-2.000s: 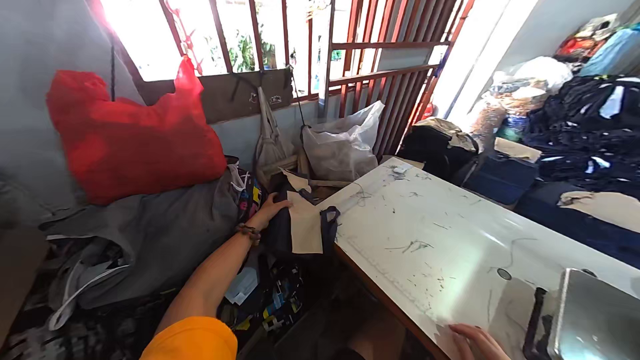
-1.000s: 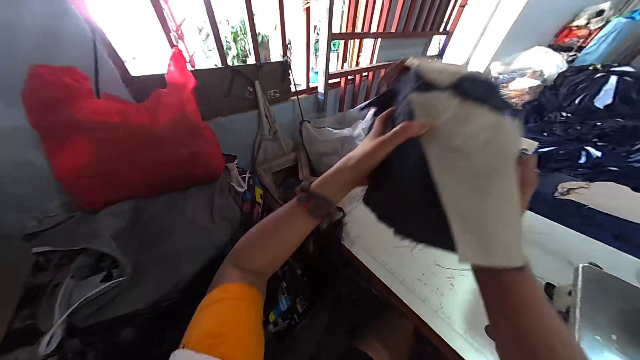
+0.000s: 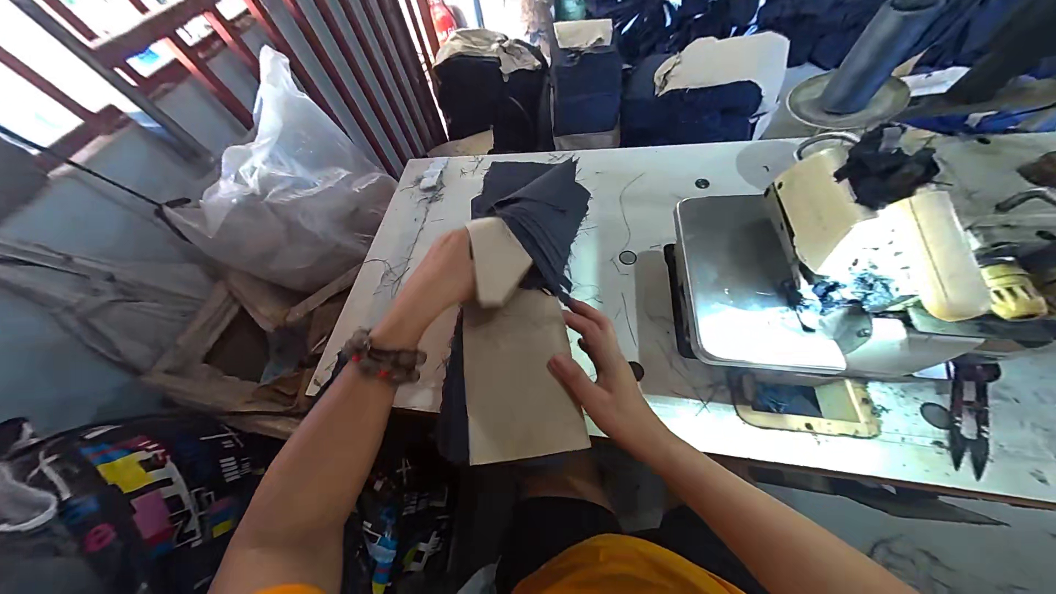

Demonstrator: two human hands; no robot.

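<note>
A stack of dark navy fabric pieces [image 3: 536, 198] lies on the white sewing table, its upper layers folded over, with threads fraying from the edges. Over its lower part rests a beige fabric piece [image 3: 524, 375] that hangs past the table's front edge. My left hand [image 3: 441, 272] grips the folded upper layers at their left, where a smaller beige flap [image 3: 497, 262] shows; its fingertips are hidden behind the flap. My right hand [image 3: 598, 363] is at the right edge of the stack, fingers spread, its fingertips touching the navy cloth, holding nothing that I can see.
An industrial sewing machine [image 3: 891, 239] with a metal plate [image 3: 747, 289] stands at the right. Thread snips [image 3: 969, 412] lie near the front edge. A white plastic bag [image 3: 289, 181] leans beyond the table's left side. Bundled navy cloth [image 3: 587, 91] stands behind the table.
The fabric stack, beside the table two seconds ago and lifted in both hands one second ago, now lies on the tabletop. The view has turned right and down.
</note>
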